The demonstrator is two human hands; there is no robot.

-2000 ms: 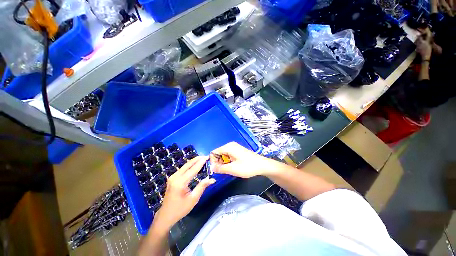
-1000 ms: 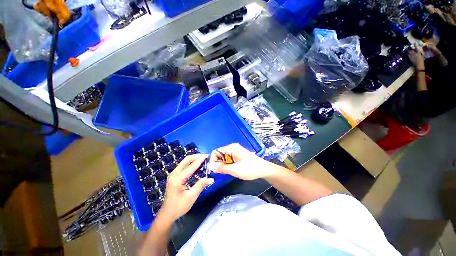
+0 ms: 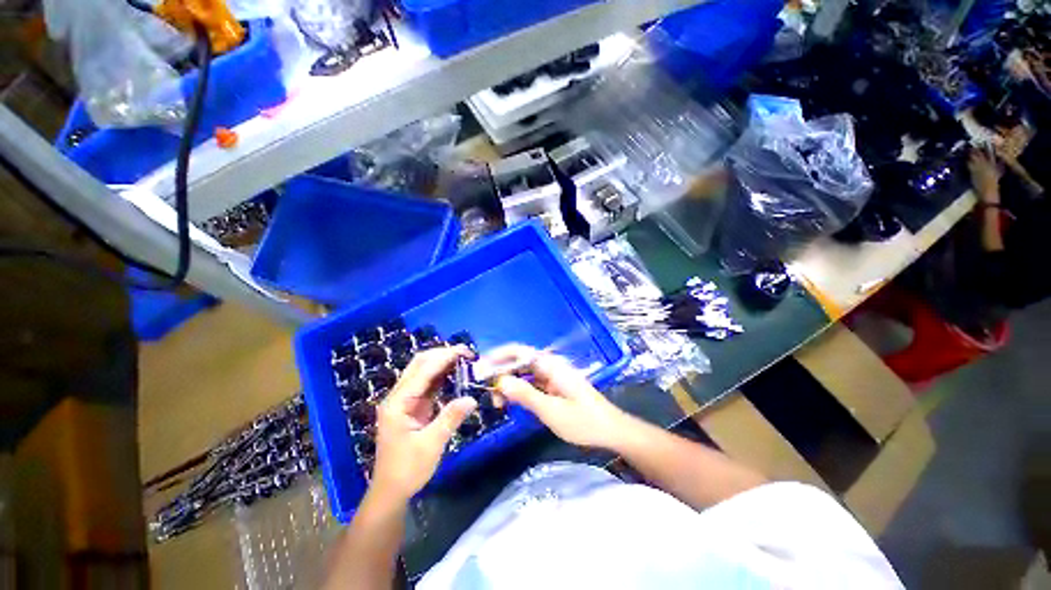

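The blue parts tray (image 3: 461, 271) lies in front of me with rows of small black modules (image 3: 367, 357) in its left part. My left hand (image 3: 417, 421) is over the tray and holds a small dark module with a silver edge (image 3: 466, 375) between thumb and fingers. My right hand (image 3: 559, 398) is bare and meets it from the right, its fingertips at the module. A small orange-yellow bit shows at the right fingertips; the tool itself is mostly hidden and blurred.
Cabled units (image 3: 248, 461) lie piled left of the tray. A cable bundle (image 3: 697, 309) lies on a clear bag to the right. A blue bin (image 3: 352, 242) and silver-white fixtures (image 3: 594, 190) stand behind. A grey bag (image 3: 795, 179) and a person's hand (image 3: 985, 173) are farther right.
The view has shifted, so the scene sits a little further right. My right hand's fingers have spread and turned at the module, and less of the orange handle shows. My left hand keeps its hold.
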